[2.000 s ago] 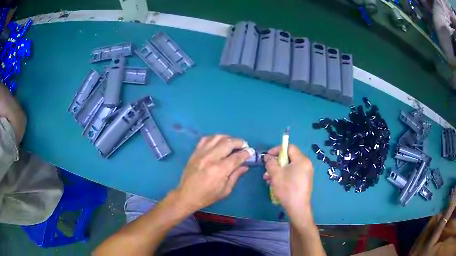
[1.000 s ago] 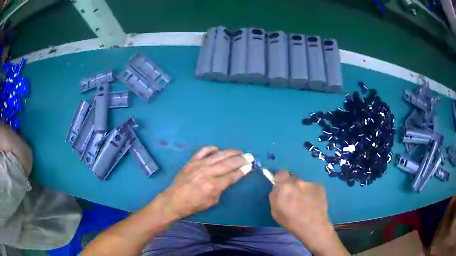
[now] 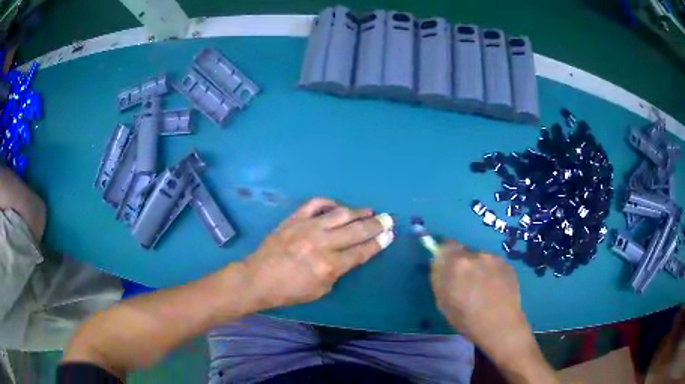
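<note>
My left hand (image 3: 330, 244) lies low over the bench in front of me, with white coverings on its fingertips. Its fingers are curled, and any housing under them is hidden. My right hand (image 3: 477, 289) is closed on the pale cream handle of a hand tool (image 3: 430, 244). The tool's tip points up and left, towards a small dark piece (image 3: 417, 223) on the bench, just right of my left fingertips. A heap of small black pieces (image 3: 559, 199) lies to the right of my right hand.
Finished-looking grey housings (image 3: 432, 64) stand side by side at the far edge. Loose grey housings (image 3: 158, 202) lie at left, other grey parts (image 3: 650, 214) at far right. Blue parts (image 3: 21, 112) and another person's arm and leg (image 3: 37, 285) are at the left edge. The bench (image 3: 323, 157) has a pale edge strip.
The tool and right hand have moved right, away from my left fingertips. A grey piece seen between my hands two seconds ago no longer shows. The whole view has shifted slightly.
</note>
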